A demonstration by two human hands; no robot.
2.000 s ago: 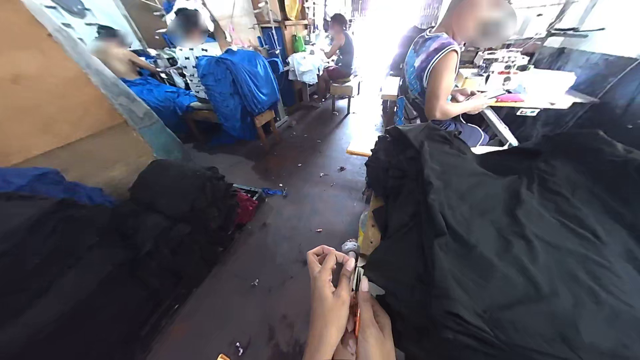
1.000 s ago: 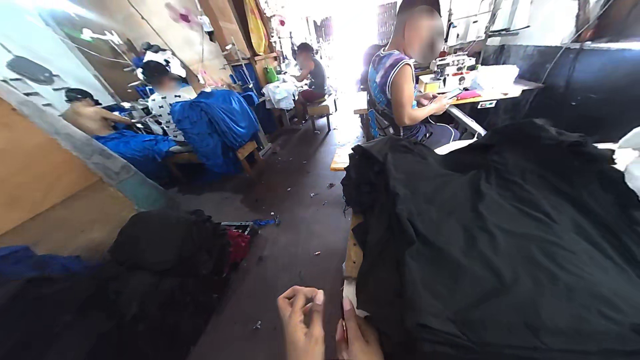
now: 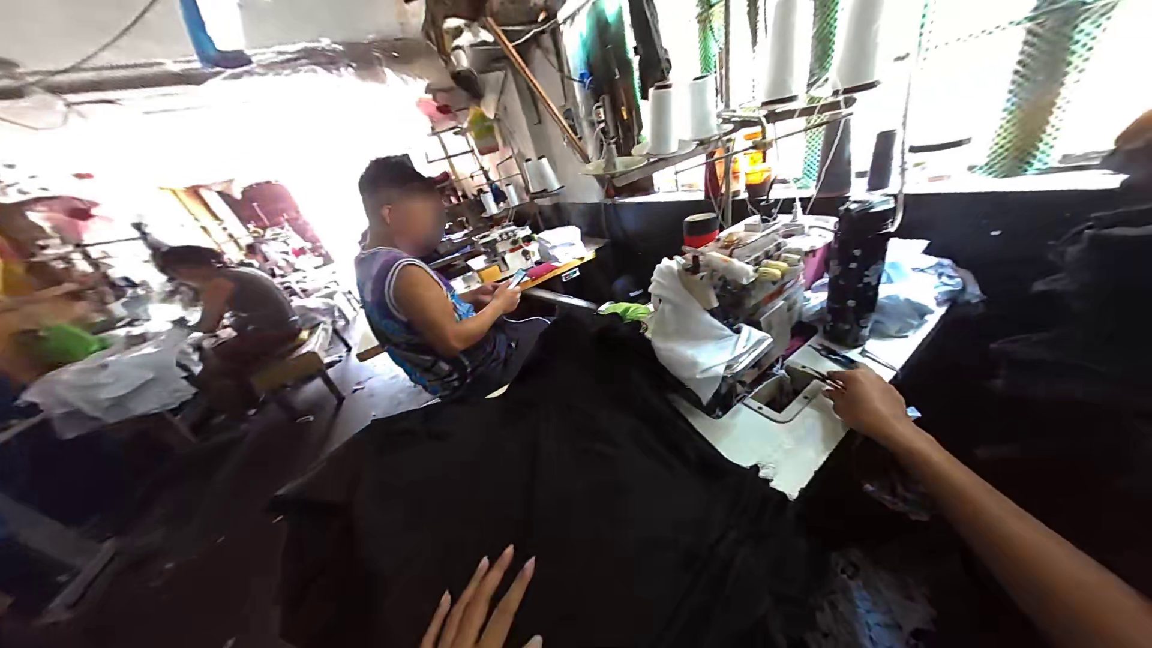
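My left hand (image 3: 481,603) lies with fingers spread on a large heap of black fabric (image 3: 531,468) at the bottom centre. My right hand (image 3: 864,400) is stretched out to the right, over the white sewing table (image 3: 810,450) near an opening in its top. Its fingers are at a thin dark metal tool (image 3: 814,373), whose kind I cannot make out; whether they grip it is unclear. Just beyond stands an overlock sewing machine (image 3: 765,279) with white cloth (image 3: 693,333) hanging at its side. A dark patterned cylinder (image 3: 859,270) stands upright behind my right hand.
A seated person (image 3: 423,297) holds a phone (image 3: 516,279) beyond the fabric, beside another sewing machine (image 3: 506,247). Another person (image 3: 225,306) sits bent over work at the left, on a wooden bench (image 3: 292,369). Thread cones (image 3: 661,121) stand on a rack above the overlock machine.
The view has swung far to the right. My hands, close together before, are now apart: the left is on the black fabric, the right reaches over the sewing table.
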